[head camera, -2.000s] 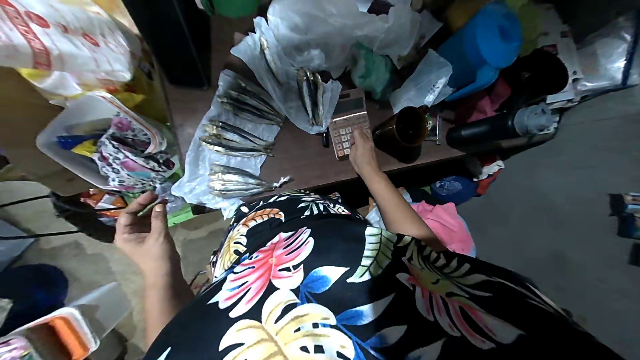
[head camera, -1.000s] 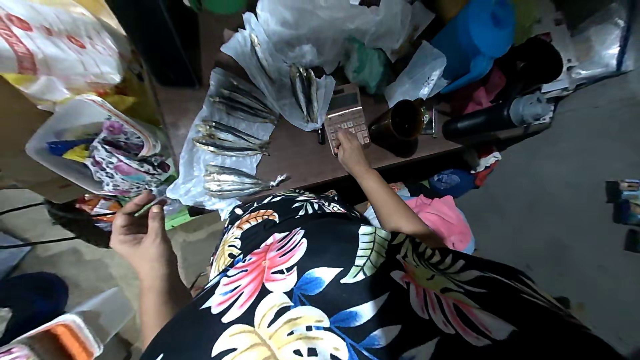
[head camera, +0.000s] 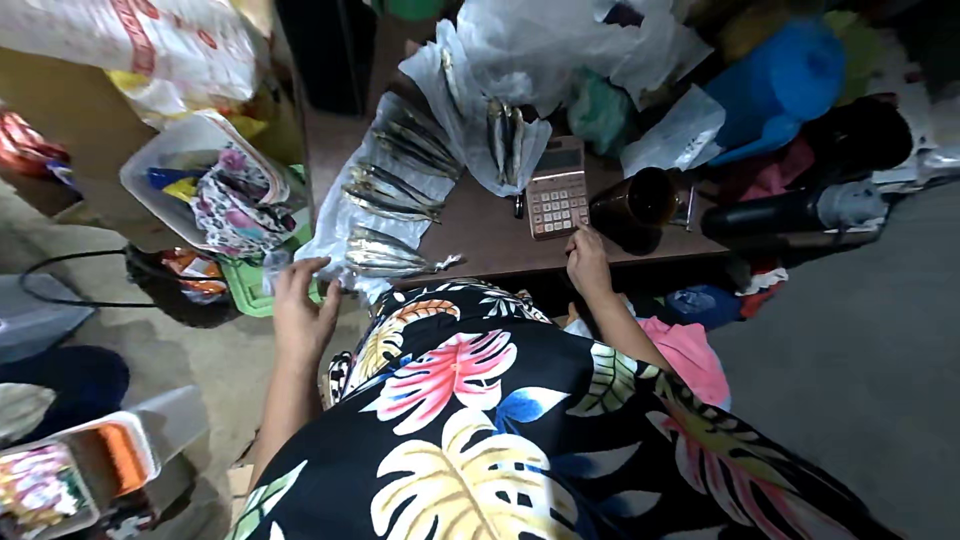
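Note:
Bundles of small dried fish (head camera: 390, 251) lie on a sheet of thin white plastic (head camera: 330, 217) on the brown table (head camera: 480, 240). More fish (head camera: 505, 142) rest on a second plastic bag to the right. My right hand (head camera: 589, 259) has its index finger on the lower keys of a pink-gold calculator (head camera: 557, 191). A dark brown cup (head camera: 649, 199) stands just right of that hand. My left hand (head camera: 304, 307) is at the table's left front corner, fingers apart, fingertips near the edge of the plastic sheet; I see nothing held in it.
A white plastic tub (head camera: 165, 165) with a floral cloth is left of the table. A blue pitcher (head camera: 780, 82), a black bottle (head camera: 765, 217) and a green plastic bag (head camera: 600, 112) are at the right and back. Below the table's front edge lies a pink cloth (head camera: 686, 352).
My left hand has moved toward the plastic sheet, and its fingers have spread from a pinch. The thin thing it pinched earlier no longer shows there. My right hand remains at the calculator.

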